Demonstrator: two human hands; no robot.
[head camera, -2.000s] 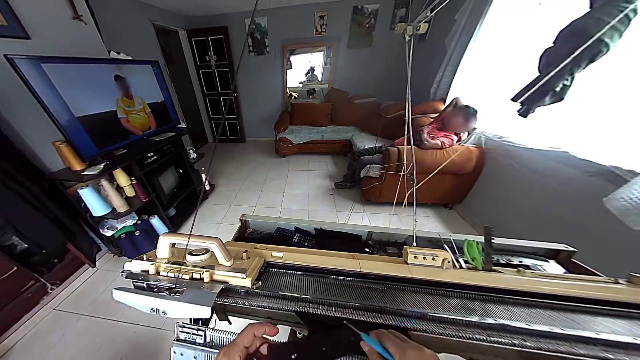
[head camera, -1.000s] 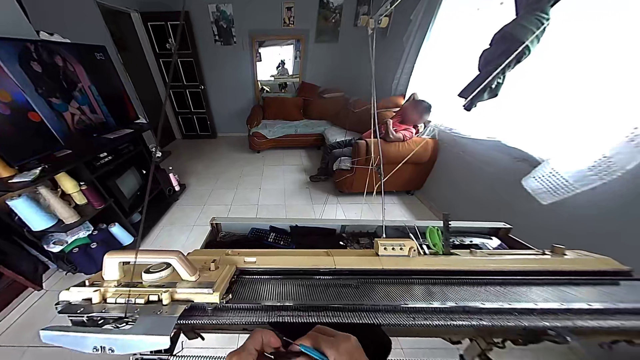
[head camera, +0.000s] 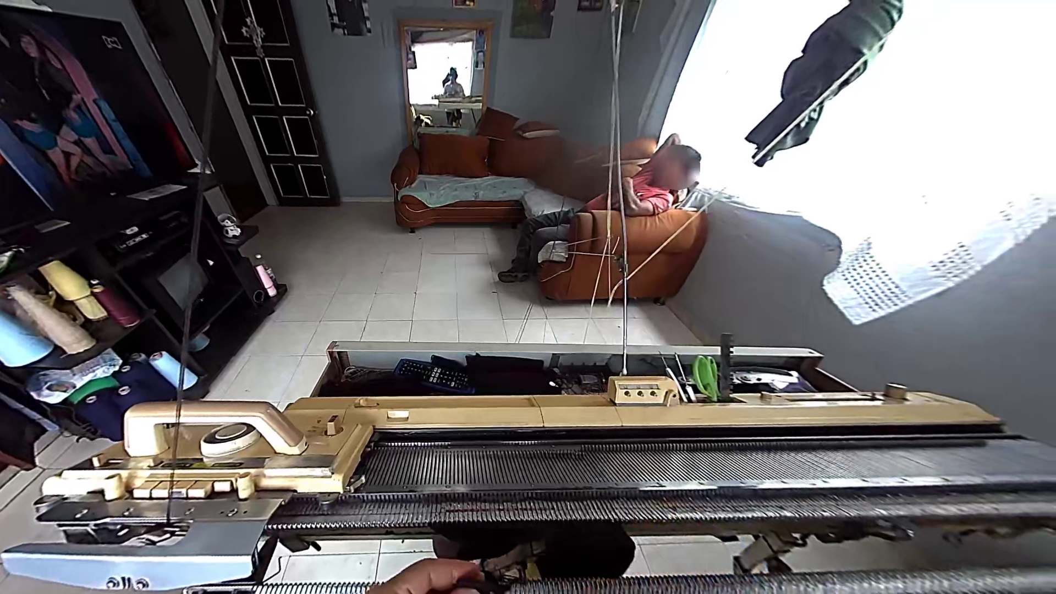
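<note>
At the bottom edge, my left hand (head camera: 431, 577) is partly in view, its fingertips pinching dark material (head camera: 477, 584) beside the comb-like lower needle bed (head camera: 709, 584). My right hand is out of view. Beyond lies the main needle bed (head camera: 528, 470) of a knitting machine. Its carriage (head camera: 206, 462), with a beige handle, rests at the left end, and a dark yarn (head camera: 194, 247) runs down into it. Dark fabric (head camera: 590, 551) shows below the main bed. A beige row counter (head camera: 642, 390) sits on the machine's back rail.
Behind the machine, an open tray (head camera: 577, 350) holds a remote control (head camera: 433, 374), tools and a green clip (head camera: 705, 378). Yarn cones (head camera: 73, 289) stand on the black shelf at left. A person (head camera: 652, 186) sits on the orange sofa (head camera: 635, 256).
My right hand, seen with a blue-handled tool in the earlier frames, is out of view. My left hand remains at the bottom edge. The view has shifted.
</note>
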